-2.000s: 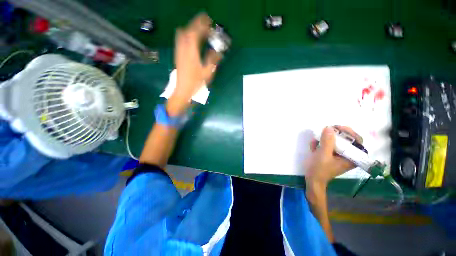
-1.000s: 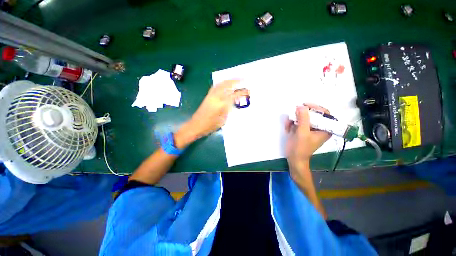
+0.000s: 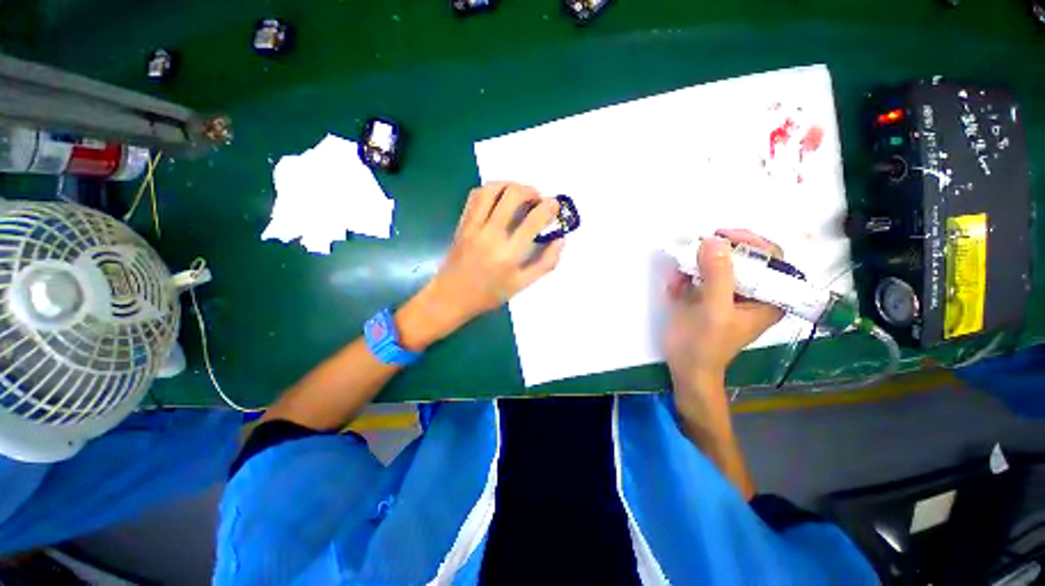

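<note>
My left hand (image 3: 501, 246) grips a small black electronic unit (image 3: 558, 219) over the left part of the white paper sheet (image 3: 619, 309); the fingers hide part of the unit. My right hand (image 3: 716, 303) holds the white dispensing syringe (image 3: 770, 280) like a pen over the sheet, to the right of the unit and apart from it. The syringe's front end points left toward the unit; its needle tip is too small to make out. A green fitting (image 3: 842, 311) sits at its rear, with a clear hose curving from it.
Another unit (image 3: 380, 143) lies beside ragged white paper (image 3: 329, 197) at left. More units (image 3: 272, 37) stand along the far side. A fan (image 3: 75, 315), a metal post (image 3: 103, 101) and a bottle (image 3: 86, 156) are at far left. A black controller (image 3: 963, 218) with a red light is at right.
My left hand came from the far left with the unit to over the sheet, and has since turned the unit slightly. My right hand keeps hold of the syringe. The view has shifted.
</note>
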